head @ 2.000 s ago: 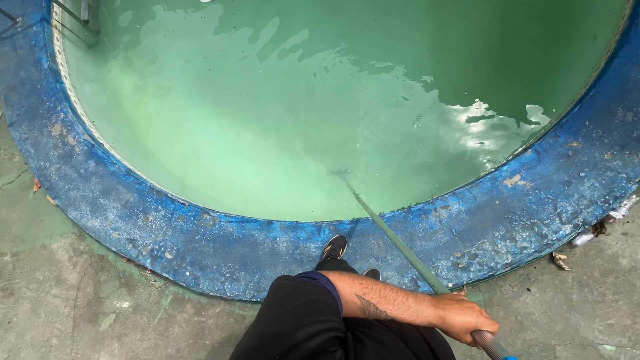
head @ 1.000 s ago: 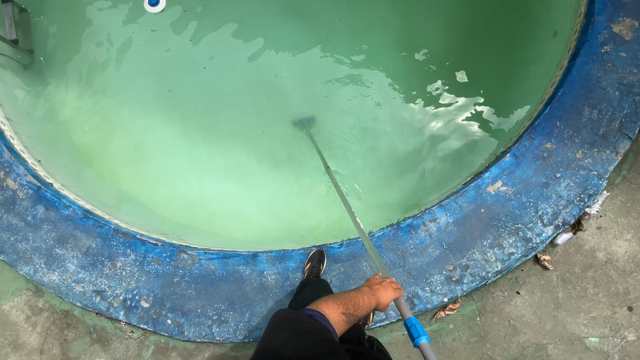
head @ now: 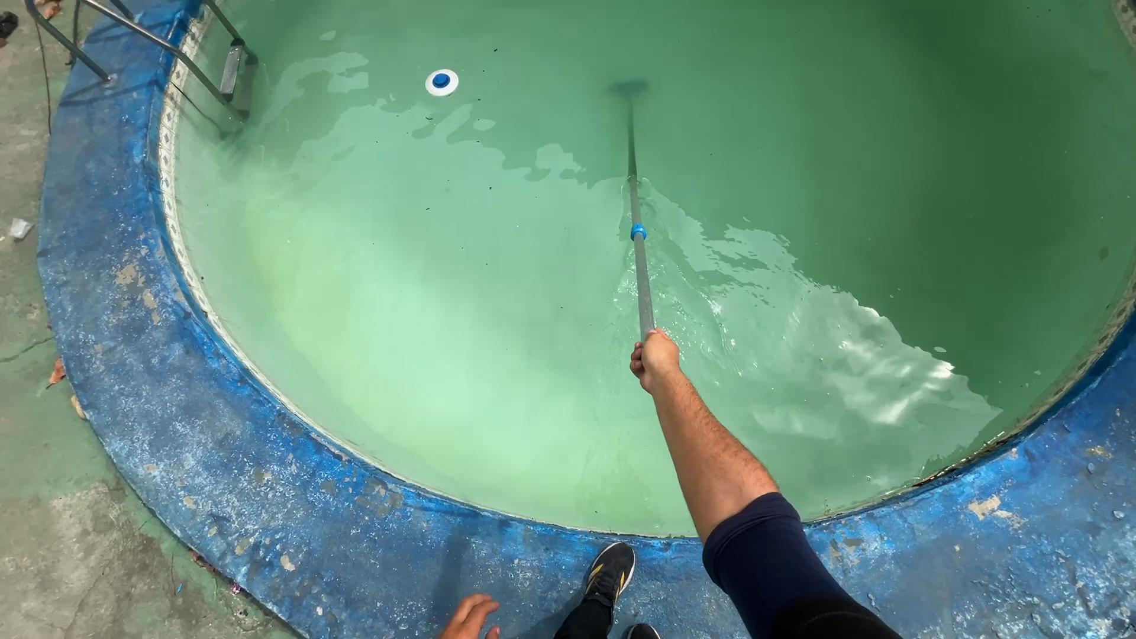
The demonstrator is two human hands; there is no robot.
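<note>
My right hand (head: 655, 359) is closed around the grey telescopic pole (head: 643, 284), with the arm stretched out over the green water. The pole has a blue locking collar (head: 638, 232) and runs down under the surface. At its far end a dark, wide brush-like head (head: 630, 87) shows only dimly under water. My left hand (head: 470, 617) is at the bottom edge, partly cut off, over the blue pool rim, apart from the pole, with nothing seen in its fingers.
The worn blue pool rim (head: 293, 497) curves around the water (head: 399, 355). My shoe (head: 611, 572) stands on it by the inner edge. A metal ladder (head: 169, 49) stands at upper left, and a white and blue round float (head: 441, 82) lies on the water.
My left hand has let go of the pole and moved back toward me. My right hand has come into view, gripping it. The pole now reaches farther out, and the view has shifted.
</note>
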